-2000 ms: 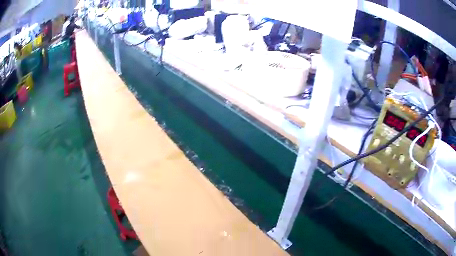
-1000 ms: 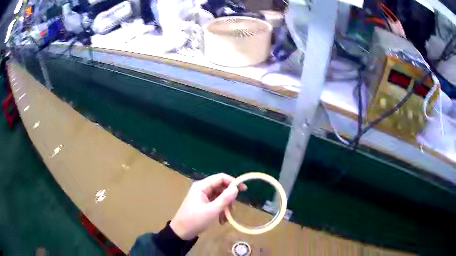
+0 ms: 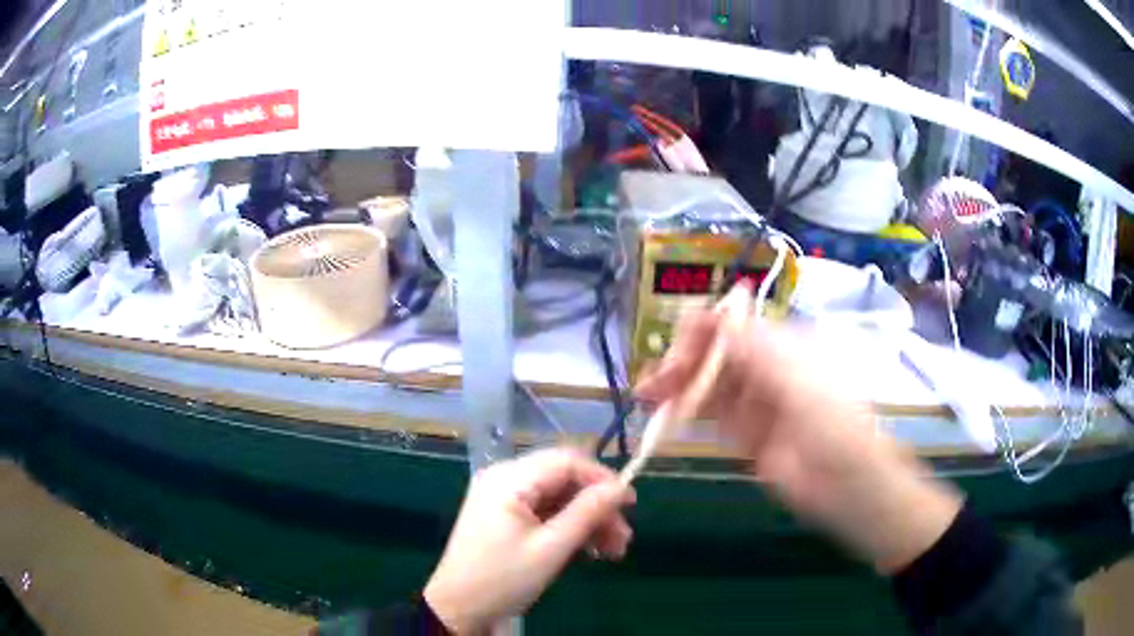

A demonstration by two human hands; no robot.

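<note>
A pale narrow strip [image 3: 652,432], perhaps the cream ring seen edge-on, slants between my two hands in front of the bench. My left hand [image 3: 529,534] pinches its lower end between thumb and fingers. My right hand [image 3: 802,429] is blurred and holds its upper part, with the fingers covering some of it. The strip's exact shape is hidden by the fingers and blur.
A yellowish power supply [image 3: 647,329] with red digits stands behind my right hand. A white post [image 3: 485,292] rises left of it. A beige round tub [image 3: 320,298] and loose white cords [image 3: 1057,429] are on the bench. The dark green belt [image 3: 236,485] runs below.
The view has swung right towards the bench. The pale ring was in my left hand alone. My right hand has come in, and both hands now hold the pale piece, raised higher.
</note>
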